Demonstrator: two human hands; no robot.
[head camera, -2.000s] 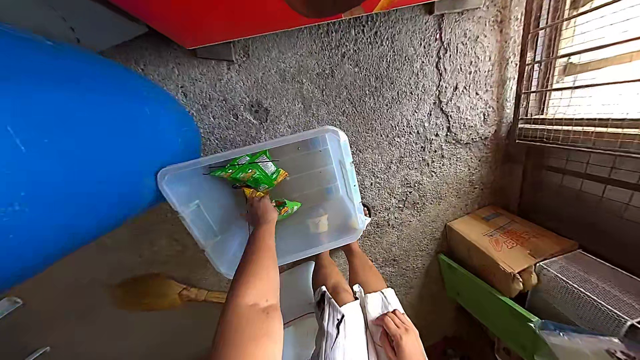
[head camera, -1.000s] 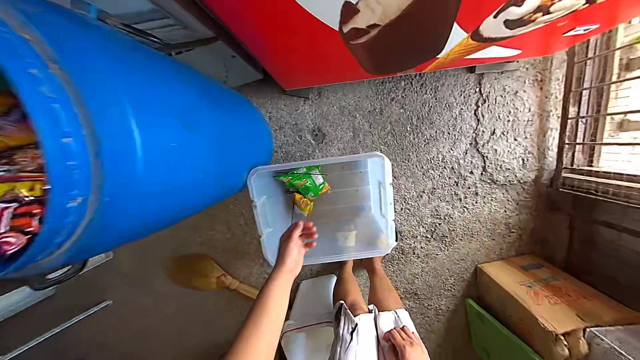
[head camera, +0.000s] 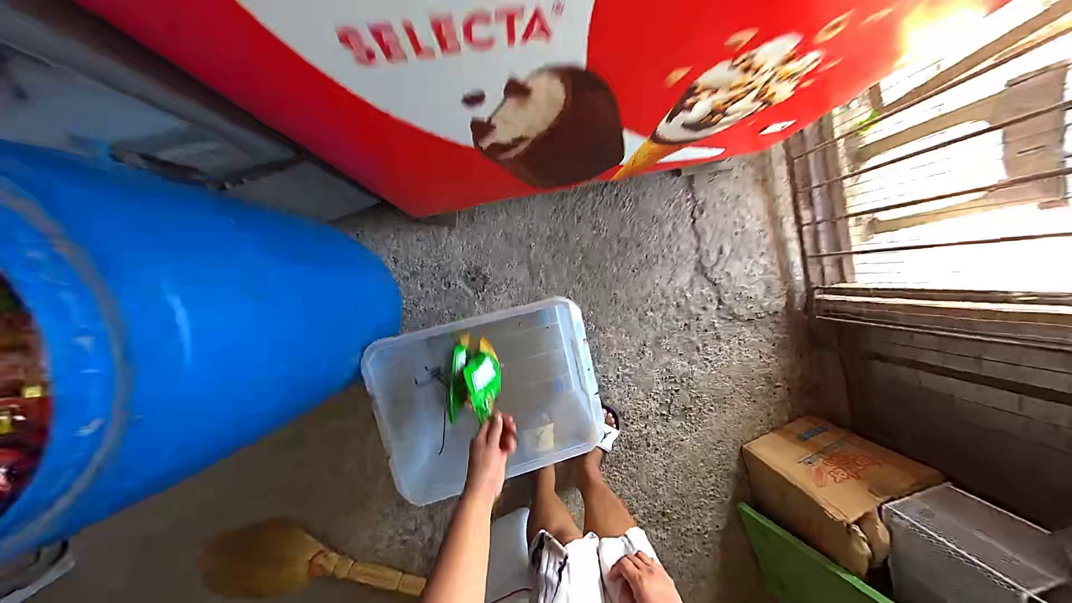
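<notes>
A clear plastic storage bin (head camera: 536, 368) rests in front of my legs. Over it, my left hand (head camera: 496, 437) grips the lower end of a green snack packet (head camera: 483, 381). Another green packet (head camera: 457, 377) shows just beside the first, partly hidden by it. Thin dark strings (head camera: 442, 423) trail from the packets inside the bin. A small pale piece (head camera: 544, 437) is seen at the bin's lower right. My right hand (head camera: 641, 576) lies on my white shorts, and nothing shows in it.
A big blue plastic drum (head camera: 251, 310) touches the bin's left side. A red freezer (head camera: 435, 167) stands beyond. A straw broom (head camera: 260, 559) lies lower left. At right are a cardboard box (head camera: 837, 477), a green board (head camera: 796, 561) and a barred window (head camera: 938, 176).
One second ago my left hand was apart from the packets with fingers spread; now it has hold of one. The packets have been lifted and turned. The view has tilted up.
</notes>
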